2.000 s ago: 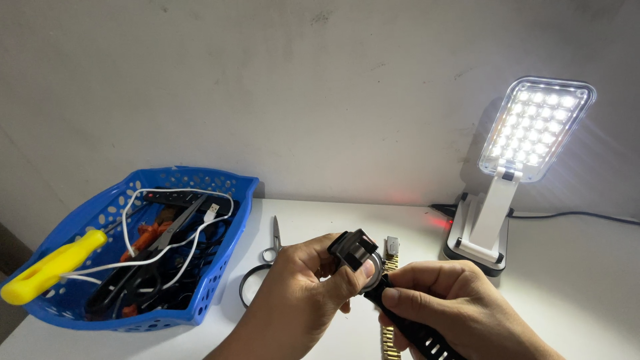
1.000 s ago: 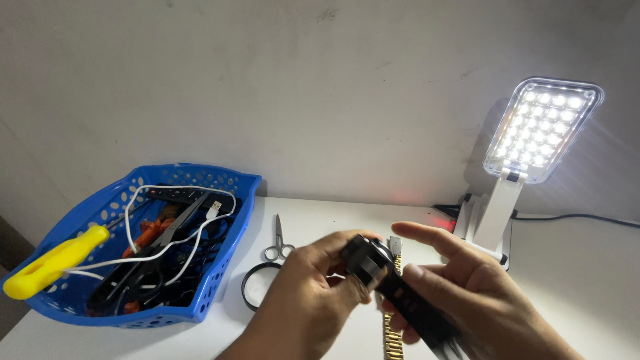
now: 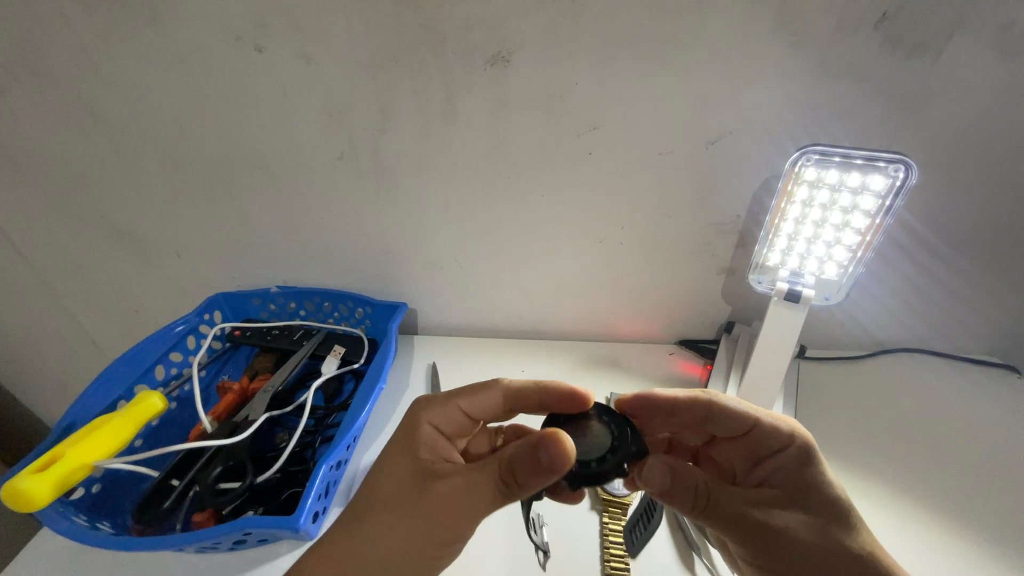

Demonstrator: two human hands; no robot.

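Note:
A black wristwatch (image 3: 594, 442) with a round face is held up between both hands, its face turned toward me. My left hand (image 3: 488, 464) pinches the left edge of its case with thumb and index finger. My right hand (image 3: 720, 464) grips the right edge. The black strap (image 3: 644, 526) hangs below the case, one part with a buckle at the left. Behind and beneath it, a gold-coloured metal-band watch (image 3: 615, 532) lies on the white table, partly hidden by the hands.
A blue plastic basket (image 3: 320, 496) at left holds scissors (image 3: 284, 376), a yellow-handled tool (image 3: 88, 452), a white USB cable (image 3: 308, 400) and a remote control (image 3: 276, 336). A lit LED desk lamp (image 3: 828, 224) stands at right. One scissor blade tip (image 3: 434, 378) shows beyond my left hand.
The black watch has been turned so that its face shows toward me. My right hand has moved from the strap to the case's right edge.

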